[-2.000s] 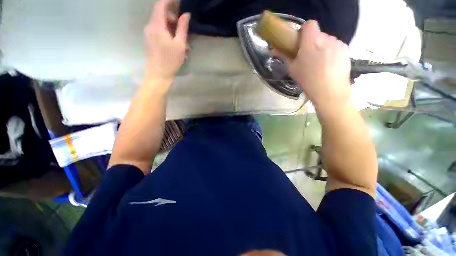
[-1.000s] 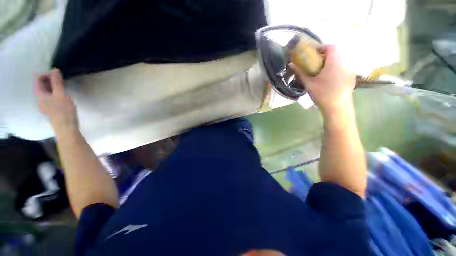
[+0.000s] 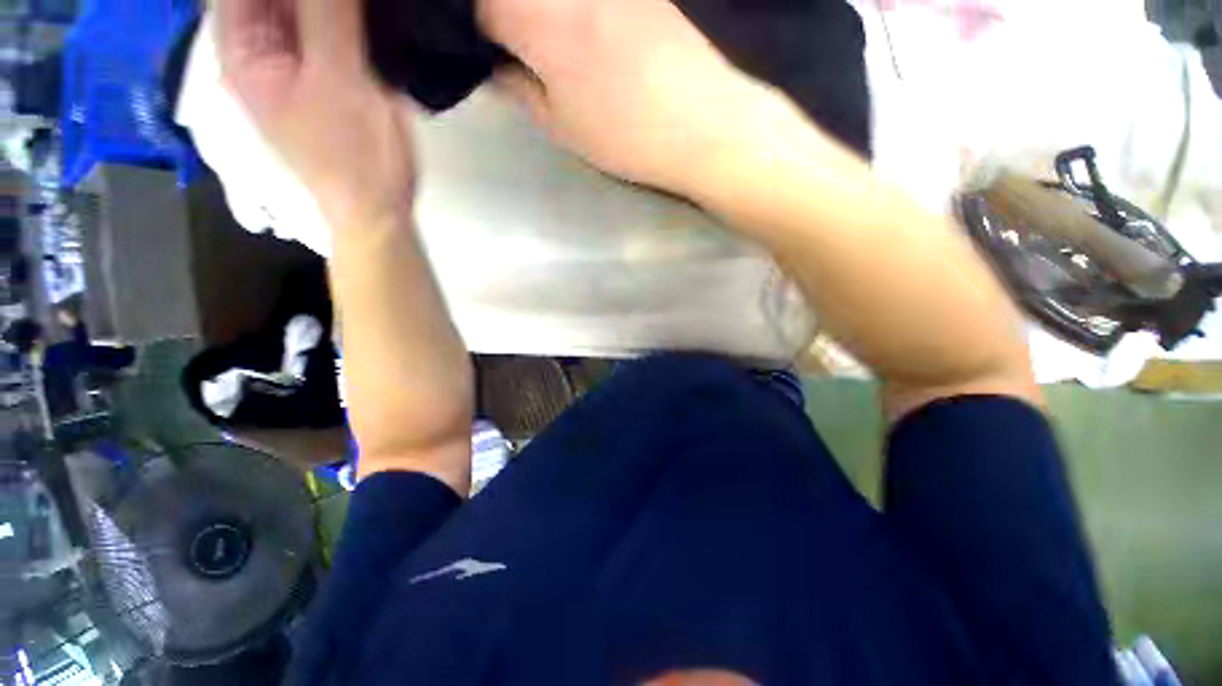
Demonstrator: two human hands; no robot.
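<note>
The black garment point(image 3: 804, 60) lies across the far side of the off-white padded pressing table point(image 3: 576, 255), partly cut off by the top edge. My right hand point(image 3: 590, 67) is at the top, gripping a bunched part of the black garment. My left hand point(image 3: 302, 107) is at the upper left beside the cloth, blurred and partly cut off; whether it holds cloth cannot be told. The steam iron point(image 3: 1072, 255) rests on white cloth at the right end of the table, its tan handle free of my hands.
A black round fan point(image 3: 208, 543) stands at the lower left. A brown box point(image 3: 141, 255) and blue cloth point(image 3: 127, 87) are beyond the table's left end. Black cloth with white parts point(image 3: 275, 369) lies below the table's left end. Green floor point(image 3: 1139, 496) shows at the lower right.
My right hand has let go of the iron, which now rests on the right, and has moved left onto the black garment. My left hand has moved up and right. The view has shifted.
</note>
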